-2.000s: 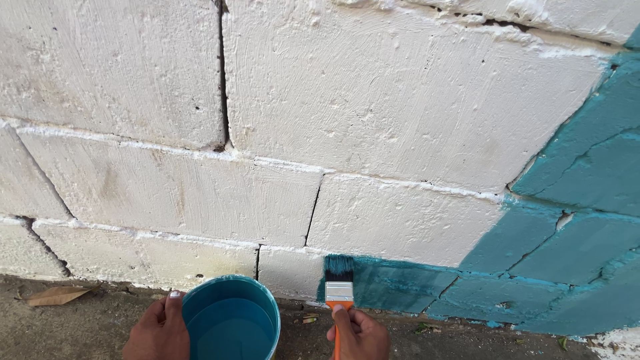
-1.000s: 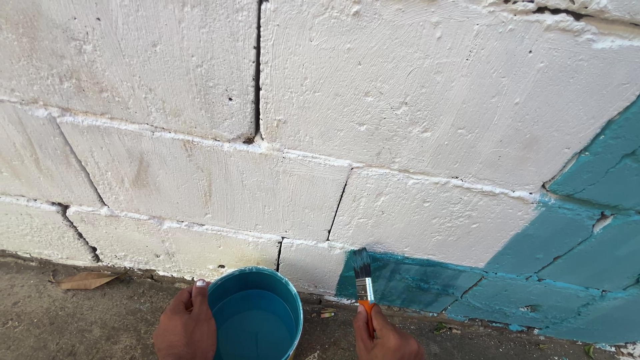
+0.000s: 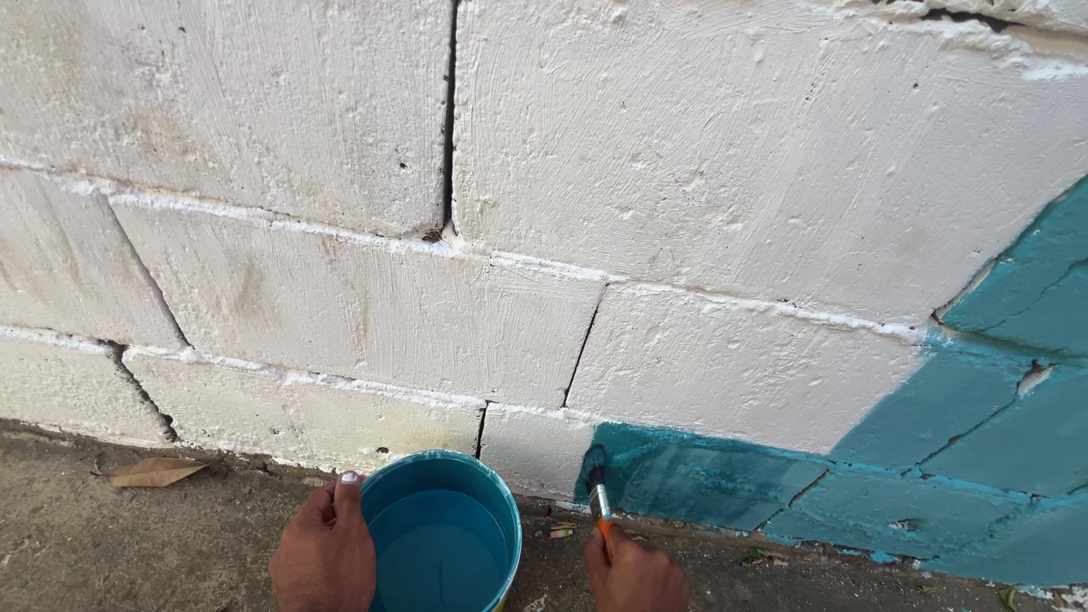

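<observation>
My left hand (image 3: 325, 548) grips the rim of a round bucket of teal paint (image 3: 442, 544) at the bottom centre, thumb on the edge. To its right, my right hand (image 3: 636, 574) holds a paintbrush (image 3: 602, 503) with an orange handle and metal ferrule. The dark, paint-wet bristles touch the block wall at the left edge of a fresh teal patch (image 3: 705, 476) in the lowest course. White paint covers the blocks (image 3: 527, 442) left of and above that patch. More teal paint (image 3: 977, 408) covers the blocks at the right.
Rough ground (image 3: 170, 544) runs along the foot of the wall. A dry brown leaf (image 3: 157, 472) lies at the left, and small debris (image 3: 561, 533) lies between the bucket and the brush. Dark cracks (image 3: 449, 119) and white mortar ridges part the blocks.
The brush has turned from its broad face two seconds ago to a narrower, tilted side. The bucket stays in my left hand. The view has shifted somewhat.
</observation>
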